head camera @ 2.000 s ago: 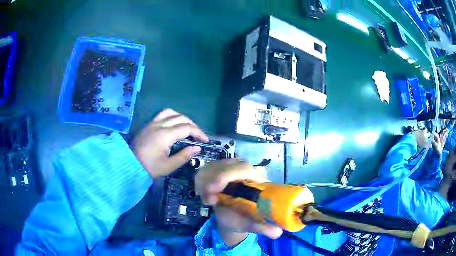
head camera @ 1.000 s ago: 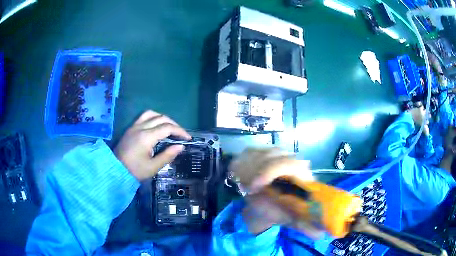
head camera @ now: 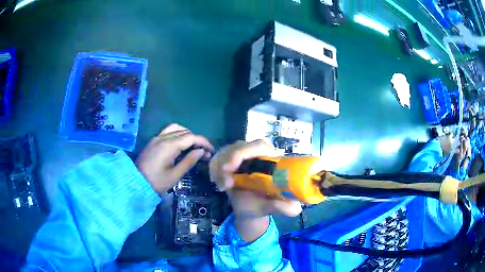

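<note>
A dark device housing [head camera: 194,212] lies in front of me, with a pale square and a small ring inside. My left hand [head camera: 169,155] rests at its upper left edge, with thumb and fingertips pinched around a small dark part. My right hand [head camera: 245,178] grips the orange electric screwdriver [head camera: 298,179] over the housing's upper right. The screwdriver's tip is hidden behind my right hand. Its dark cable runs off to the right.
A blue bin [head camera: 103,101] with small dark pieces stands beyond my left hand. A white-and-black screw feeder [head camera: 306,79] stands ahead. A large blue tray [head camera: 372,239] of modules is at right. Another housing [head camera: 21,175] lies far left. A person's blue sleeve [head camera: 425,154] shows at right.
From one second ago, my right hand has brought the screwdriver left, back over the housing. My left hand stays at the housing's upper left edge. The view has shifted slightly.
</note>
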